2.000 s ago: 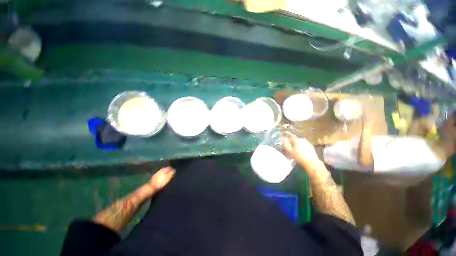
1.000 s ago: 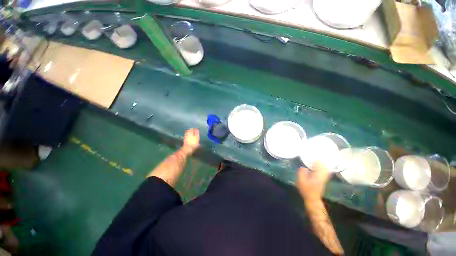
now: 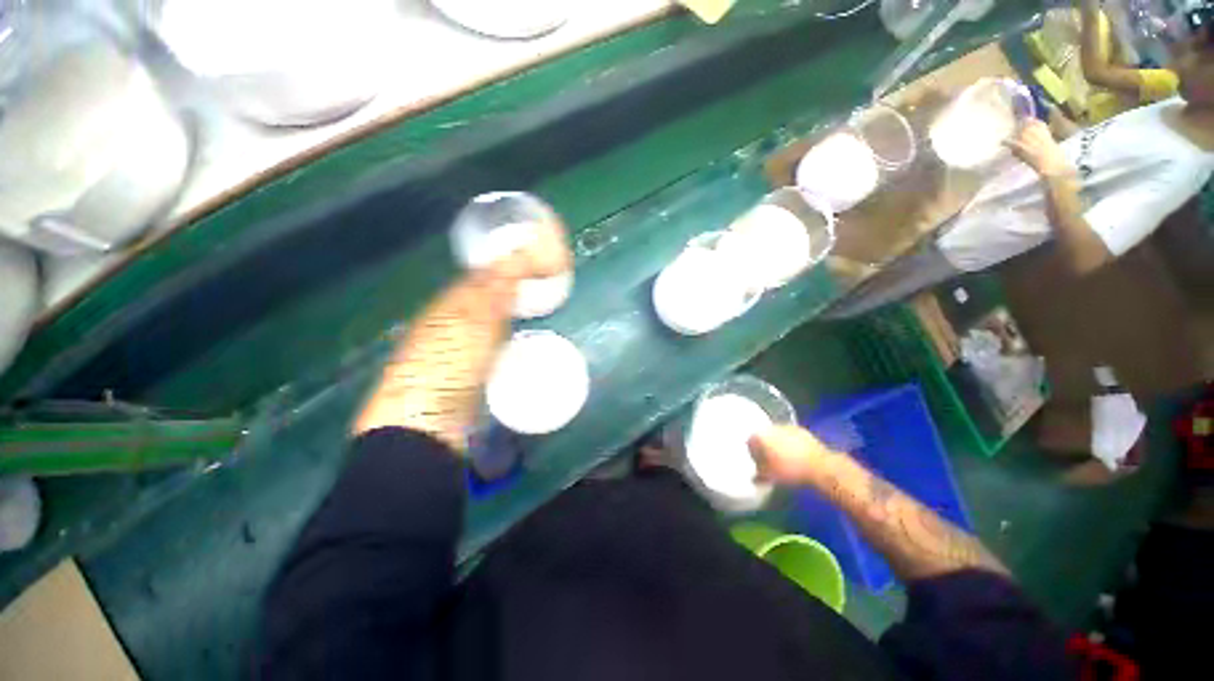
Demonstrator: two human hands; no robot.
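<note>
My left hand (image 3: 522, 253) is on a round white unit with a clear wall (image 3: 495, 220) over the far part of the green bench; its fingers are blurred. My right hand (image 3: 788, 456) holds another white unit with a clear tank (image 3: 726, 450) in front of the bench edge, above the floor. A white unit (image 3: 538, 382) stands on the bench just below my left hand, beside a dark-blue and grey bundle (image 3: 495, 459). Further right stand more units, one at the near end (image 3: 695, 290) and one behind it (image 3: 775, 242).
A lime-green bucket (image 3: 808, 567), a blue bin (image 3: 919, 466) and a green crate (image 3: 961, 386) are below the bench at right. Another worker (image 3: 1132, 173) touches a unit at the far right. A white shelf (image 3: 386, 83) with units runs behind. A green bar (image 3: 120, 446) is at left.
The view has swung right. My left hand has moved from the bench edge onto a unit at the back. My right hand has brought a unit off the bench row.
</note>
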